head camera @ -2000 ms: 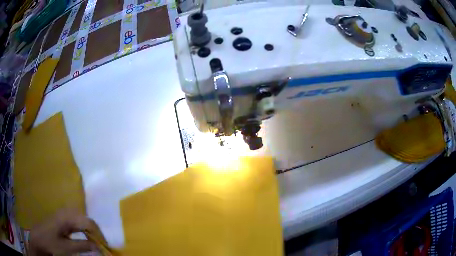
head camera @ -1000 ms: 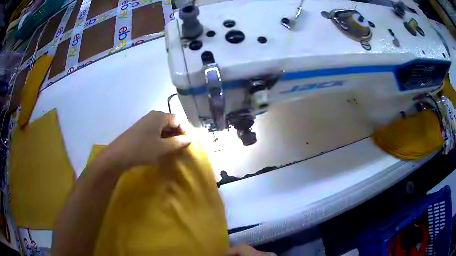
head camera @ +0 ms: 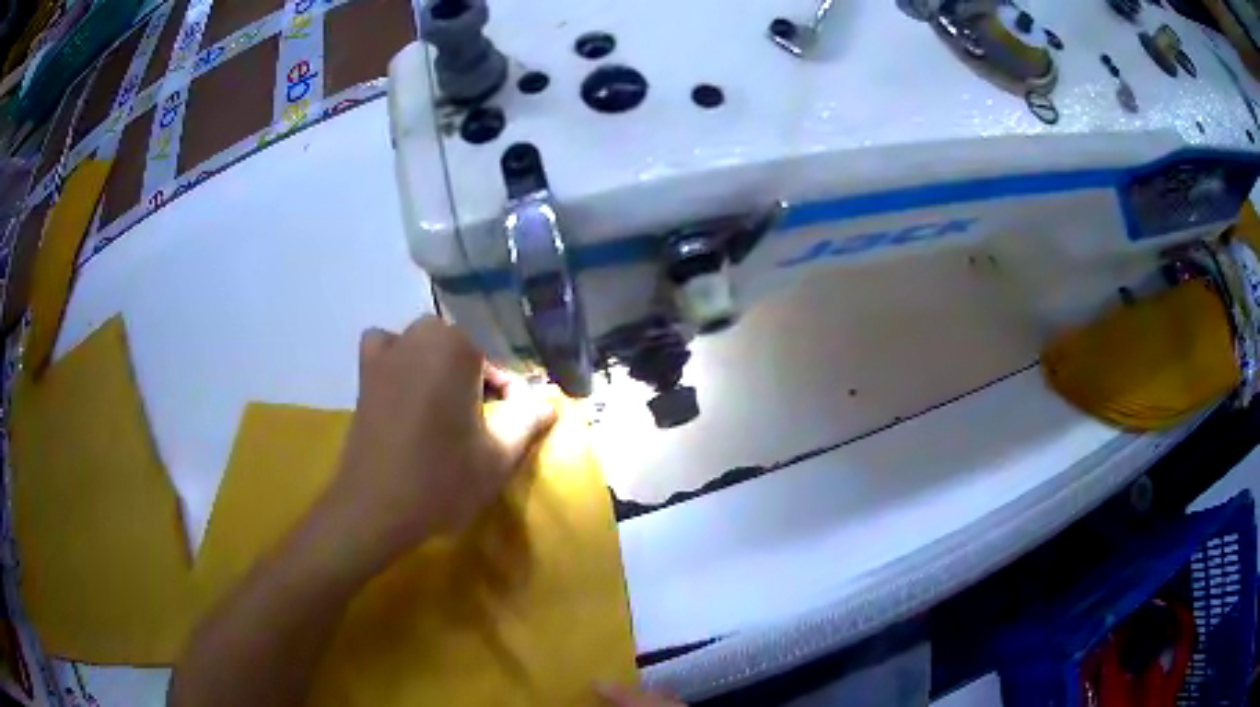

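A mustard-yellow body panel [head camera: 553, 594] lies on the white table, its upper edge under the lit head of the white lockstitch sewing machine [head camera: 829, 207]. My left hand [head camera: 435, 428] is at the needle area, its fingertips closed on the panel's upper edge beside the presser foot, which glare partly hides. My right hand [head camera: 636, 695] is cut off by the bottom edge; only some fingertips show on the panel, and its grip cannot be seen.
Another yellow panel [head camera: 90, 511] lies at the left, with a narrow yellow piece [head camera: 67, 249] beyond it. Small curved yellow pieces [head camera: 1147, 362] are stacked at the right. A blue crate [head camera: 1029, 663] with red inside stands below. Brown board with printed tape [head camera: 246, 97] lines the back edge.
My left hand has gone from the lower left to the needle area, and the panel's edge is now bunched there. In the last second the view has shifted slightly and the panel lies flatter.
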